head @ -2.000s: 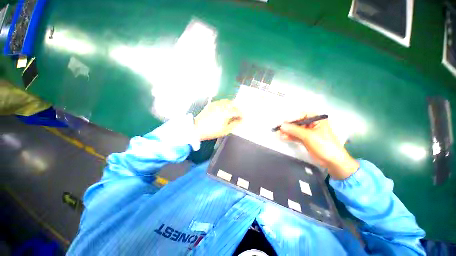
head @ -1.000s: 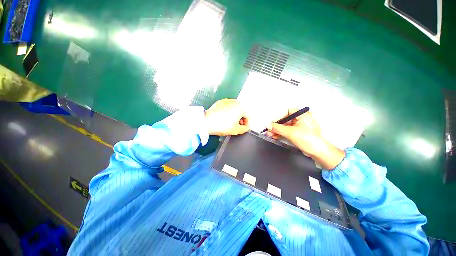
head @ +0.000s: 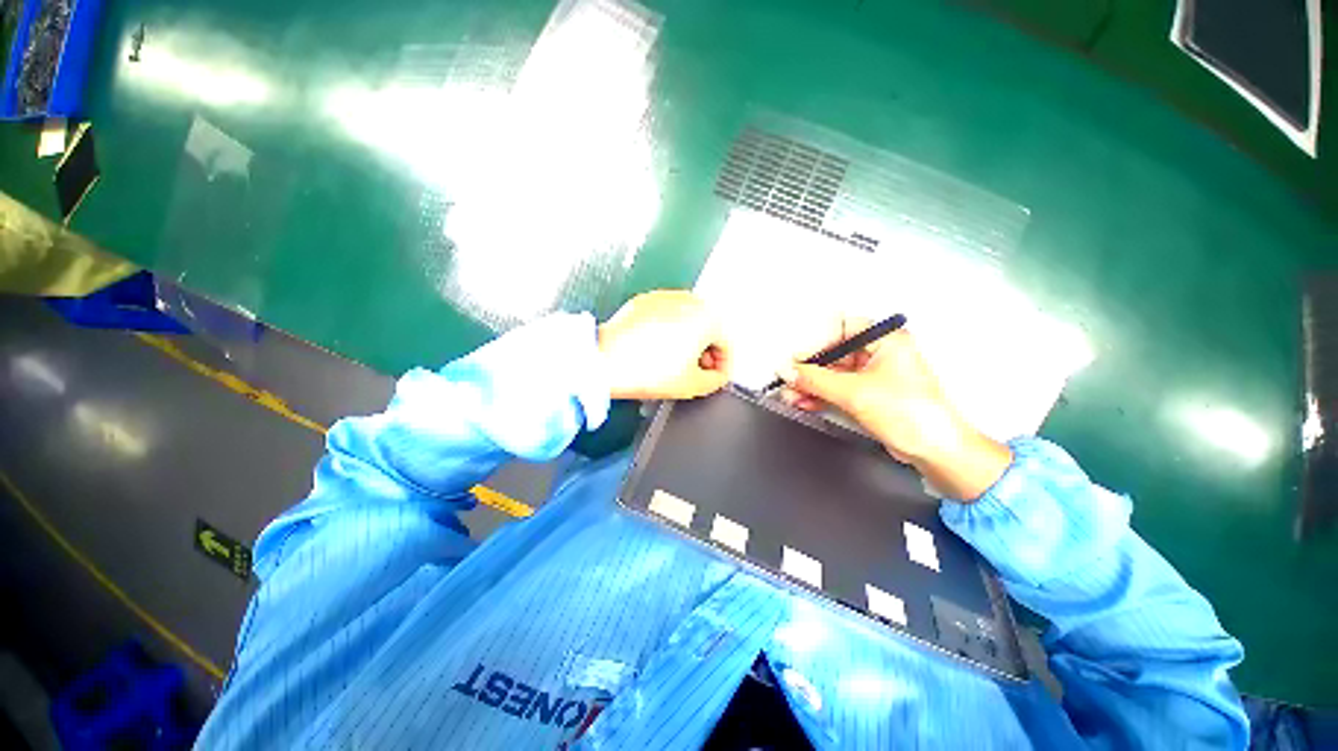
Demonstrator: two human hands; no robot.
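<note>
A dark grey panel (head: 822, 477) with several white tabs along its near edge rests against my lap at the bench edge. My right hand (head: 888, 404) holds a thin black stick (head: 858, 342) like a pen, its tip at the panel's far edge. My left hand (head: 663, 346) is curled at the panel's far left corner, close to the tip; whether its fingertips pinch something is too small to tell. A white sheet (head: 778, 272) lies beyond the panel. A clear liner sheet with rows of short dark bars (head: 785, 179) lies past it.
Glaring clear film sheets (head: 565, 176) lie left of centre on the green bench (head: 338, 220). A blue bin (head: 47, 66) is far left. A white-bordered panel (head: 1259, 59) is top right. A dark glossy bundle (head: 1316, 404) is at the right edge. Yellow fabric (head: 52, 250) shows at left.
Since two seconds ago, my right hand has brought the stick's tip left to the panel's far edge, near my left hand. The white-bordered panel at top right has shifted right in view.
</note>
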